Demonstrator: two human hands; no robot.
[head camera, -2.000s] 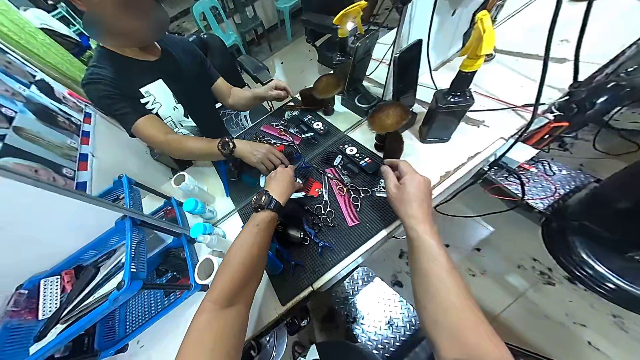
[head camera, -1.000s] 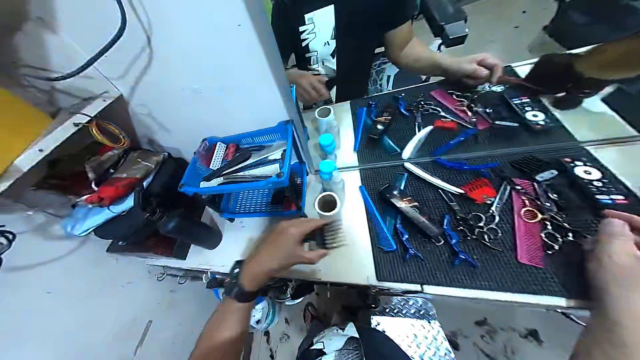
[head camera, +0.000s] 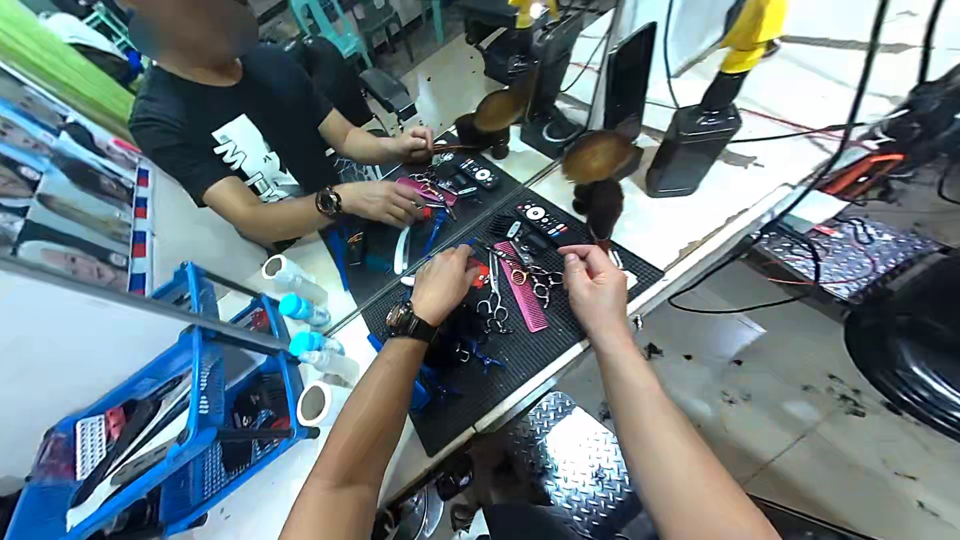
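My left hand (head camera: 446, 283), with a watch on its wrist, reaches down over the black ribbed mat (head camera: 517, 367). Its fingertips are by a red comb attachment (head camera: 478, 274); whether they grip anything is hidden. My right hand (head camera: 598, 292) pinches the thin handle of a dark brush (head camera: 600, 206) at the mat's right side. Between the hands lie a pink comb (head camera: 529, 300), silver hair scissors (head camera: 493, 307), more scissors with finger rings (head camera: 541, 289) and a black remote control (head camera: 541, 219). Blue hair clips (head camera: 487, 361) and a dark tool, partly shadowed, lie below my left hand.
A mirror borders the counter and reflects the hands and tools. White rolls (head camera: 319, 405), blue-capped bottles (head camera: 326, 356) and a blue basket (head camera: 202, 390) stand left. A round wooden-backed item (head camera: 600, 156), black bottle (head camera: 690, 142) and hanging cable (head camera: 847, 150) are right.
My left hand has moved from beside the white roll, where it held a dark toothed attachment, to over the tools on the mat. The view has swung back to the right.
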